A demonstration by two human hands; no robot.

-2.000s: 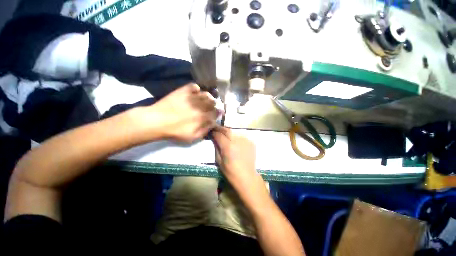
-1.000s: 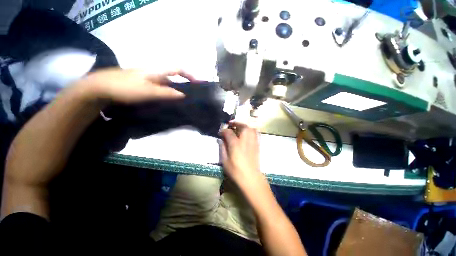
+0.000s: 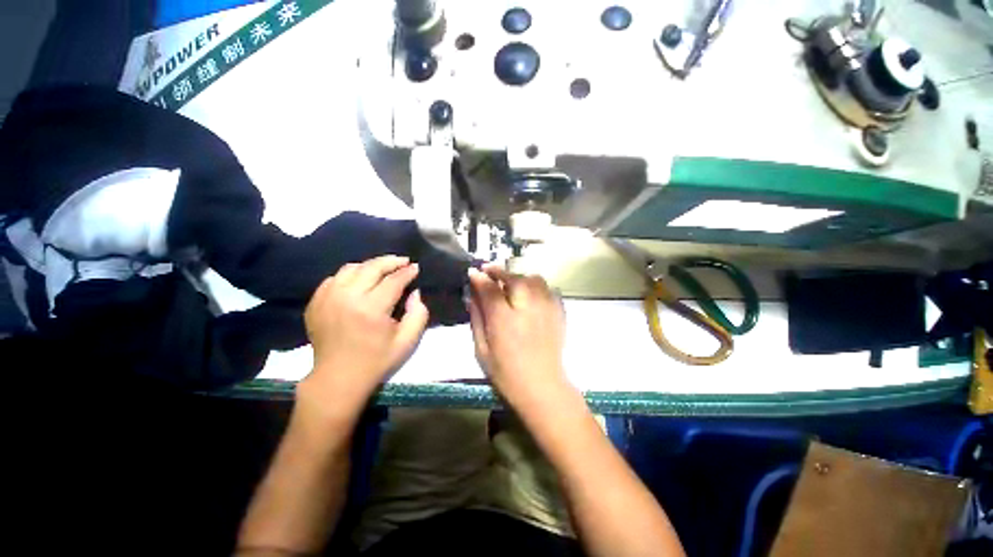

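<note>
A black garment (image 3: 234, 256) with a white panel lies at the left, and its narrow tube end reaches the presser foot (image 3: 479, 242) of the sewing machine (image 3: 610, 98). My left hand (image 3: 363, 324) rests on the tube just left of the needle area, fingers bent on the cloth. My right hand (image 3: 517, 326) is at the front of the presser foot and pinches the edge of the cloth with its fingertips. The needle point itself is hard to make out.
Scissors (image 3: 702, 312) with orange and green handles lie right of the needle. A black pad (image 3: 855, 312) lies further right. The green table edge (image 3: 653, 403) runs in front. A brown board (image 3: 871, 506) and blue crates are below at the right.
My left hand has come down from over the garment onto the tube beside the needle. The tube's end now lies at the presser foot. My right hand stays near the foot. The view has shifted.
</note>
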